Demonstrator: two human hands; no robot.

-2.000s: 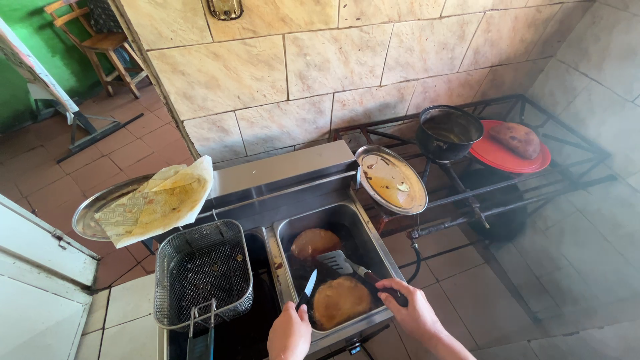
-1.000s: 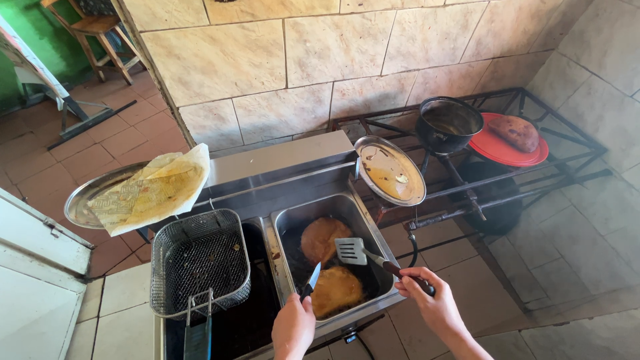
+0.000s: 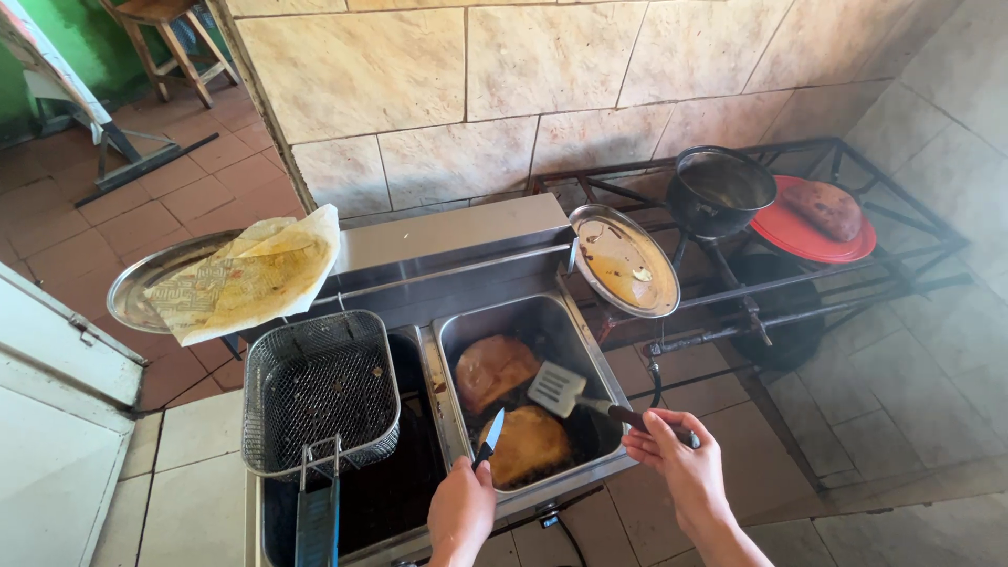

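Observation:
My left hand (image 3: 463, 504) grips the dark handle of a small knife (image 3: 491, 435), its blade pointing up over the near left part of the right fryer tank (image 3: 584, 335). The dark handle of a slotted metal spatula (image 3: 557, 389) is in my right hand (image 3: 683, 465), at the tank's right edge. Two round golden pieces of fried dough lie in the dark oil: the far piece (image 3: 492, 370) is left of the spatula head, and the near piece (image 3: 526, 447) is just below it. The spatula head hangs over the gap between them; whether it touches either cannot be told.
A wire fryer basket (image 3: 323, 394) rests over the left tank. Greasy paper (image 3: 252, 276) covers part of a metal tray (image 3: 130, 295) at the back left. An oily oval tray (image 3: 626, 260), a black pot (image 3: 718, 193) and a red plate (image 3: 815, 236) with a brown food item stand right. Smoke drifts there.
Two seconds ago the spatula head was between the two dough pieces; it has since moved over the right side of the far piece and back toward the gap. Both hands keep their tools.

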